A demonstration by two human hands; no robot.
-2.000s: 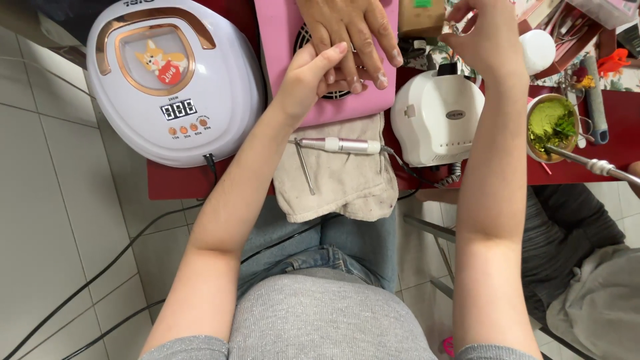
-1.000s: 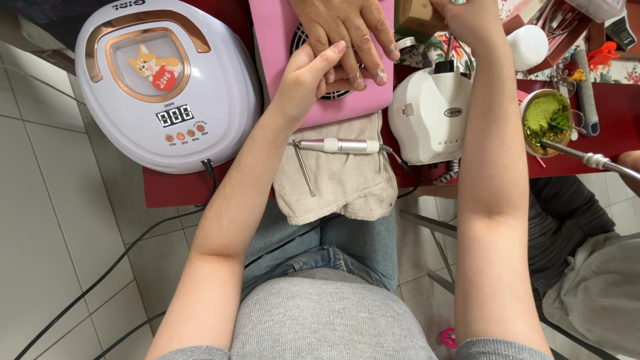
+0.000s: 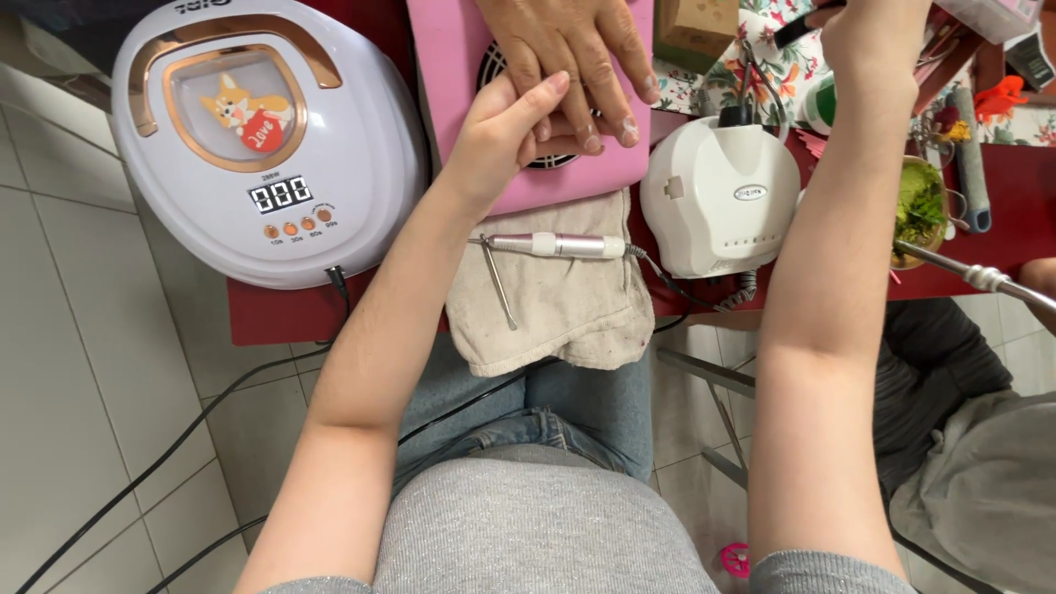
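My left hand (image 3: pixel 516 124) holds the fingers of another person's hand (image 3: pixel 577 58) from below, thumb on top, over a pink nail dust collector (image 3: pixel 540 194) with a round black grille. My right hand (image 3: pixel 874 41) is at the top right edge, partly cut off; a dark slim object (image 3: pixel 796 31) shows beside its fingers, and whether it is gripped is unclear. An electric nail drill handpiece (image 3: pixel 557 245) and a metal cuticle pusher (image 3: pixel 500 285) lie on a folded beige towel (image 3: pixel 553 330). The white drill control box (image 3: pixel 719 198) stands right of the collector.
A white nail lamp (image 3: pixel 355 157) with a digital display stands at left, its black cable running off the red table (image 3: pixel 272 318). At right are a bowl of green food (image 3: pixel 917 206), a metal rod (image 3: pixel 982 275), a nail file (image 3: pixel 969 165) and a seated person in grey (image 3: pixel 982 487).
My right hand has moved farther toward the top right, over the supplies. My left hand still holds the other person's fingers. A white jar lid seen beside my right forearm earlier is now hidden.
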